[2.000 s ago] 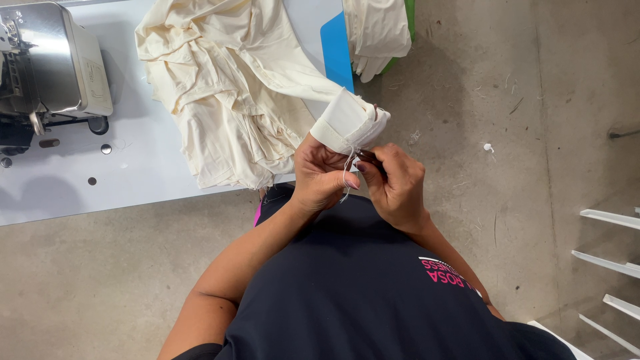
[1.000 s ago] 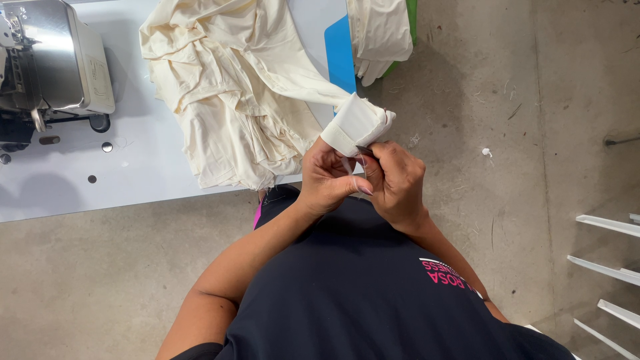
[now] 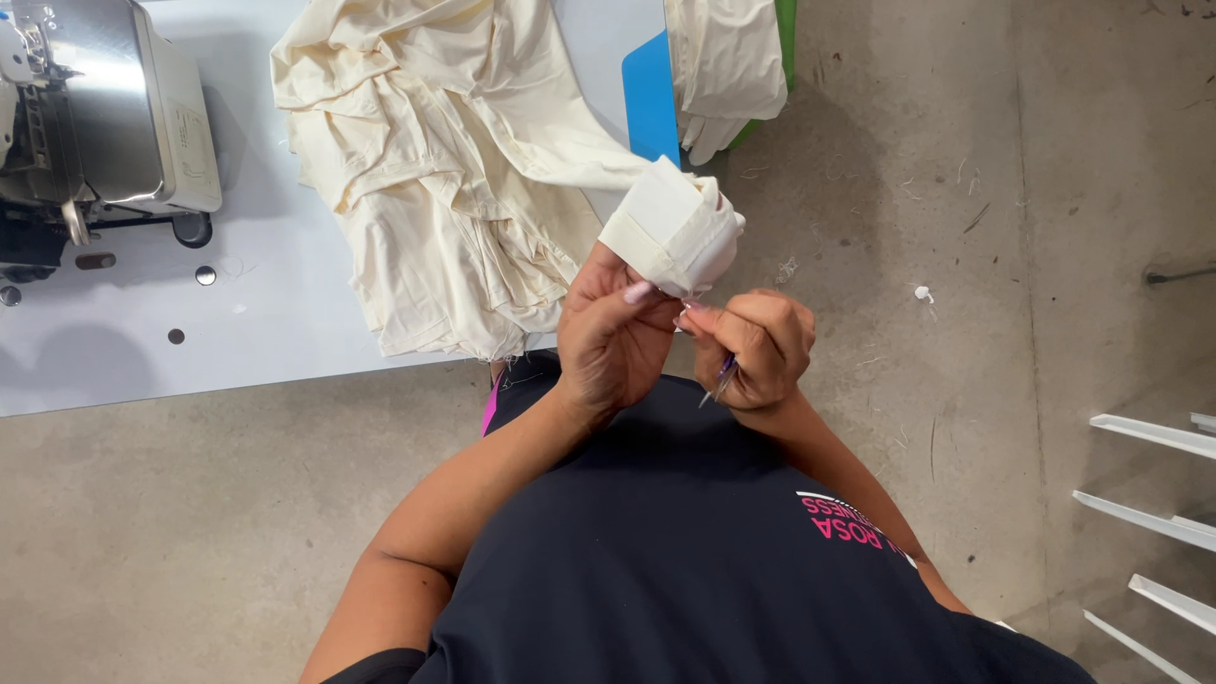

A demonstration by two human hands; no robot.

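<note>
My left hand point(image 3: 622, 332) holds the hemmed end of a cream fabric piece point(image 3: 670, 228), with fingers inside the folded band and the thumb at its lower edge. My right hand point(image 3: 755, 347) is just to the right, its thumb and forefinger pinched at the band's lower edge, perhaps on a thread too fine to make out. Small thread snips point(image 3: 722, 380) are tucked in my right palm, blades pointing down. From the band the cloth runs up and left to a heap of cream fabric point(image 3: 446, 180) on the white table.
A sewing machine point(image 3: 114, 114) stands on the white table point(image 3: 114, 370) at the left. Beyond my hands, more cream pieces point(image 3: 731, 57) hang over a blue panel point(image 3: 651, 104) and something green. White slats point(image 3: 1149, 437) stick in at the right, above a concrete floor with thread scraps.
The snips, largely hidden in my right hand before, now show below its fingers. My right hand has drawn slightly away from my left. The loose threads seen two seconds ago no longer hang over my left hand.
</note>
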